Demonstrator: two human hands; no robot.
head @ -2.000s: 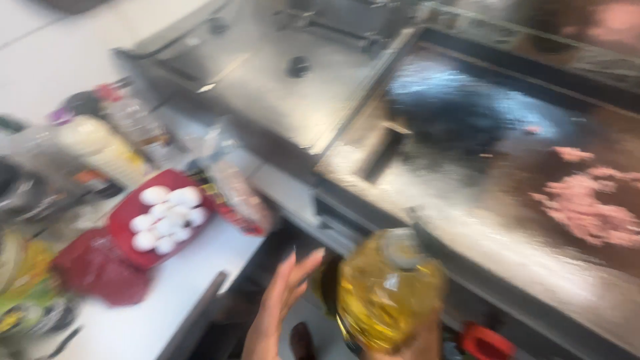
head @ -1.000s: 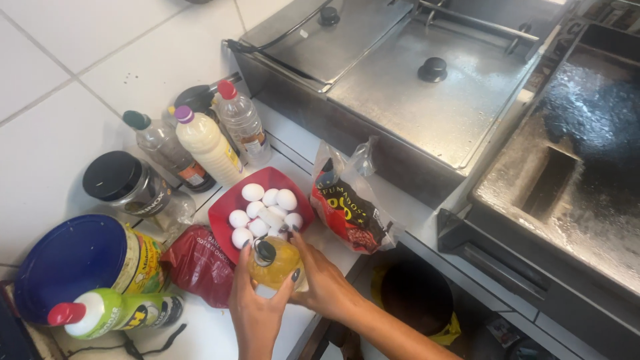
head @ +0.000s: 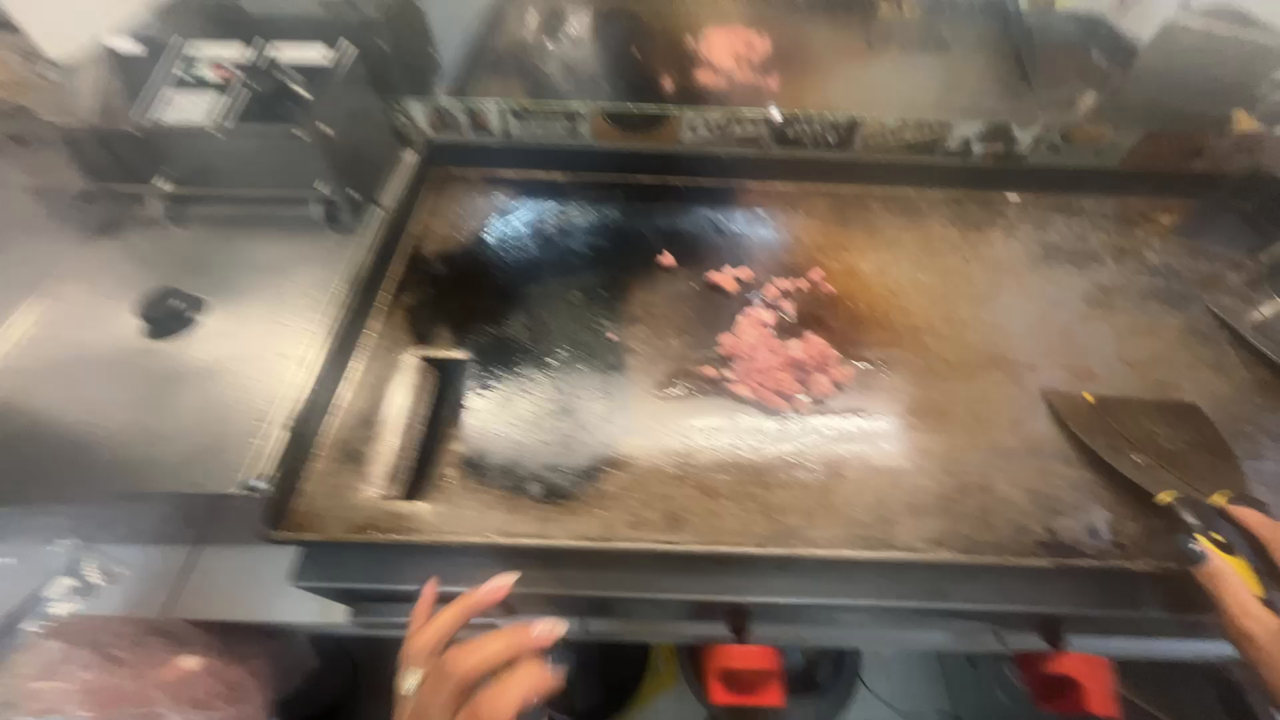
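My right hand [head: 1240, 575], at the right edge, is closed around the black and yellow handle of a wide metal scraper [head: 1160, 440], whose blade lies over the right part of the flat griddle [head: 960, 500]. A second blade [head: 1250, 335] shows partly beyond it. My left hand [head: 475, 655] is in front of the griddle's near edge, fingers apart and holding nothing. Pink pieces of raw meat [head: 780, 355] lie in a loose heap around the middle of the griddle, with a few small bits behind. The view is blurred.
Left of the griddle is a steel lid with a black knob [head: 170, 311]. A rectangular drain slot [head: 435, 428] opens at the griddle's left. Red knobs [head: 743, 673] stick out below its front edge. A plastic bag [head: 130, 670] lies at the lower left. The back panel reflects the meat.
The view has swung right, from the side counter to the griddle. Both hands were on the oil bottle a second ago; now my left hand is free and my right hand grips the scraper.
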